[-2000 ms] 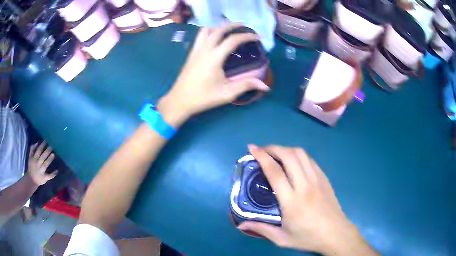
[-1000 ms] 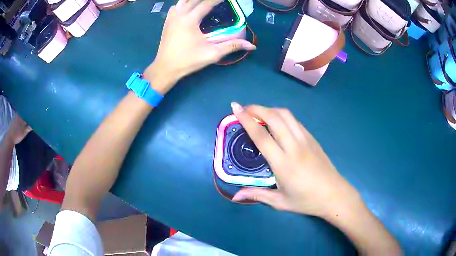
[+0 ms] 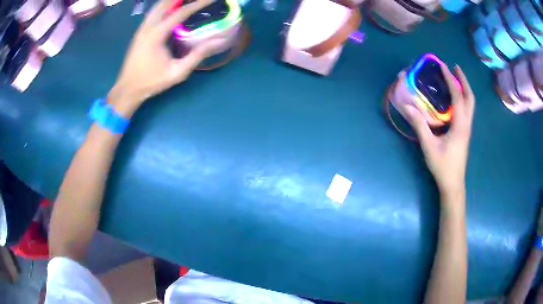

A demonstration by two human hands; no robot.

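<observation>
My left hand [image 3: 158,56] holds a pink speaker [image 3: 208,44] at the upper left; its ring glows green, yellow and pink. My right hand [image 3: 446,124] grips another pink speaker [image 3: 408,98] at the right, fingers over its black front; its ring glows blue, pink and orange. A third pink speaker [image 3: 303,53] stands between them with a brown strap [image 3: 335,37] over it and a purple piece [image 3: 356,37] sticking out beside it. A small white card [image 3: 339,188] lies on the green bench [image 3: 268,130].
Pink speakers [image 3: 56,32] are stacked at the upper left, more [image 3: 398,15] at the top. Light blue speakers [image 3: 506,32] stand at the upper right above further pink ones [image 3: 521,83]. Another person's arm [image 3: 529,270] shows at the lower right edge. A cardboard box [image 3: 128,279] is below the bench.
The view has shifted right. My right hand has moved its speaker away to the right, and its ring shows rainbow colours. The white card now shows. The left speaker's ring, dark earlier, is lit.
</observation>
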